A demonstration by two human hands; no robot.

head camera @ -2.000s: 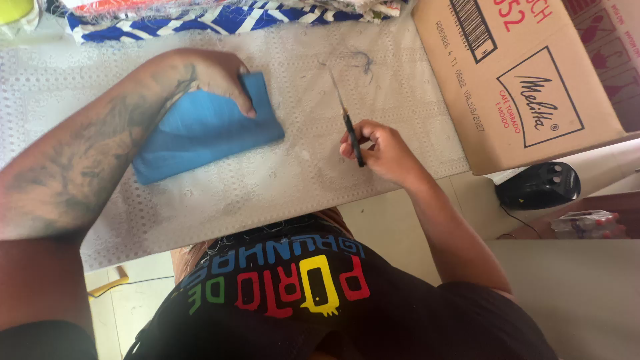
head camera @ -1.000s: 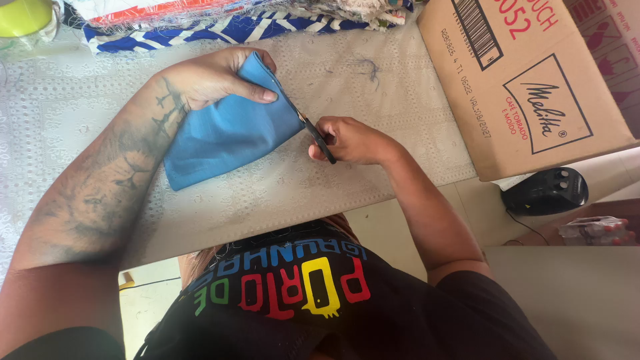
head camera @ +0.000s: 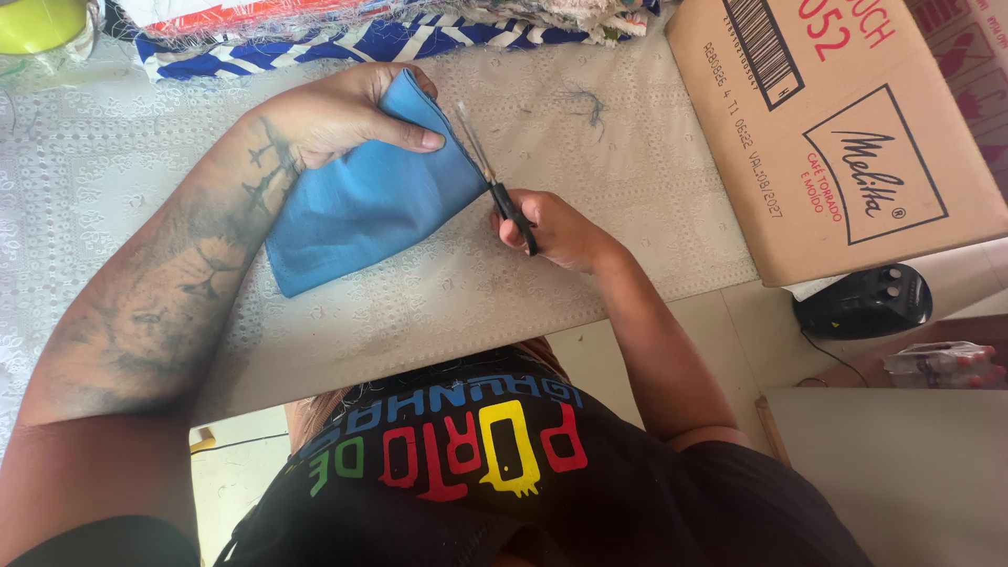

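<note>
A folded blue cloth (head camera: 370,205) hangs from my left hand (head camera: 366,110), pinched at its upper corner between thumb and fingers. Its lower part reaches over the lace-patterned tablecloth. Black-handled scissors (head camera: 512,216) are held in my right hand (head camera: 551,228), with the blades pointing up and away from me, right beside the cloth's right edge. Whether the blades touch the cloth or are parted I cannot tell. The fingers of my right hand wrap the handles and partly hide them.
A Melitta cardboard box (head camera: 835,142) stands at the right of the table. Folded patterned fabrics (head camera: 378,47) with frayed edges lie along the far side. Loose dark threads (head camera: 591,106) lie on the tablecloth (head camera: 646,205). A lime-green object (head camera: 35,24) sits at the far left corner.
Two seconds ago the scissors were apart from the cloth, to its right. My left hand has since raised the cloth's corner, and scissors and cloth edge have come together.
</note>
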